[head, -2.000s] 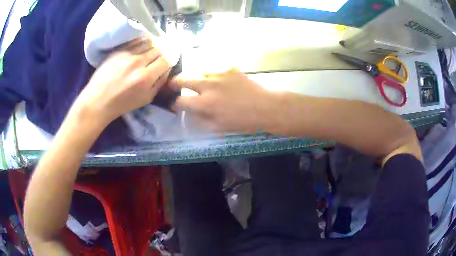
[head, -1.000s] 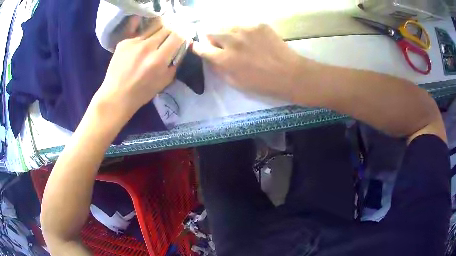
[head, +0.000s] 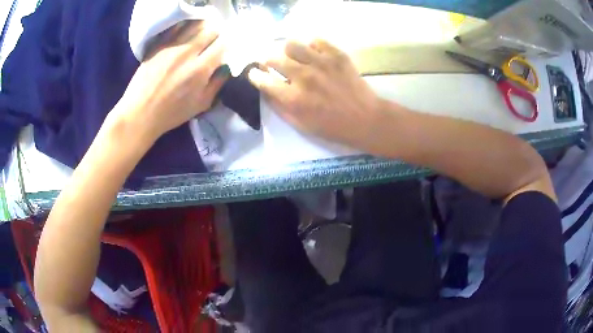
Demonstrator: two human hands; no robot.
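A dark pointed piece (head: 243, 103) lies under the sewing machine lamp, its tip pointing toward the table's front edge. My left hand (head: 174, 81) holds it from the left, with pale cloth (head: 154, 26) bunched behind the fingers. My right hand (head: 312, 88) pinches its right side with thumb and fingers. Glare hides the presser foot and needle and blurs the fingertips. Navy cloth (head: 84, 71) is heaped to the left and runs under my left forearm. A pale piece with pen marks (head: 211, 138) shows below the dark piece.
Scissors (head: 495, 73) with yellow and red handles lie at right, beside a grey lettered box (head: 520, 39) and a dark inset panel (head: 560, 94). The green ruler-like table edge (head: 273, 181) crosses in front. A red crate (head: 185, 260) stands below at left.
Since two seconds ago, my right hand has moved up nearer the lamp and the dark pointed piece shows more fully between my hands. The view tipped down, then partly back up.
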